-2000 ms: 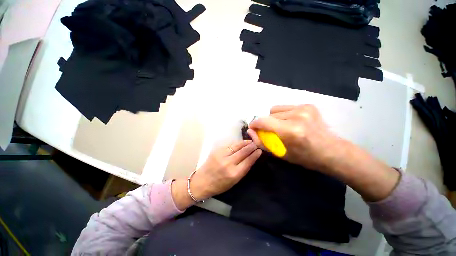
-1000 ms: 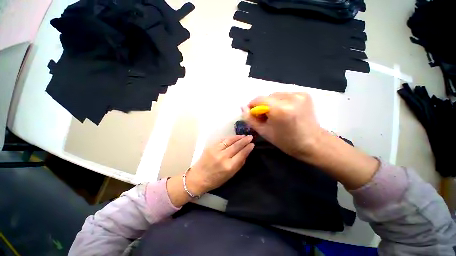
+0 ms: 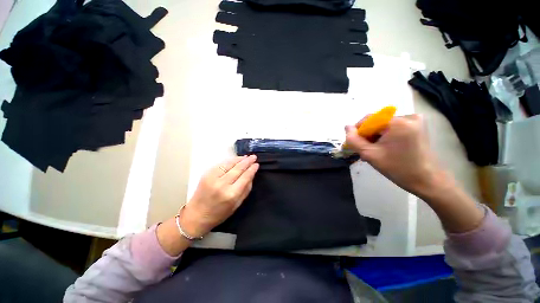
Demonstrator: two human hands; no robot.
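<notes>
A black fabric panel (image 3: 302, 207) lies flat in front of me on a white sheet. A wet, shiny whitish-blue glue band (image 3: 290, 146) runs along its far edge. My left hand (image 3: 228, 189) lies on the panel's left side, fingertips just below the band, holding nothing. My right hand (image 3: 394, 148) grips the glue brush (image 3: 379, 120) by its yellow-orange handle. The pale bristles touch the right part of the band.
A rumpled black fabric pile (image 3: 77, 83) lies at left. A staggered black stack (image 3: 296, 50) lies beyond the panel. Black strips (image 3: 473, 112) and black parts with loops (image 3: 473, 29) lie at right. A whitish tub (image 3: 527, 154) and clear plastic (image 3: 506, 89) stand at the right edge.
My right hand has moved the brush right along the panel's far edge, and the streaked glue band now shows. The view has shifted right. My left hand still rests on the panel.
</notes>
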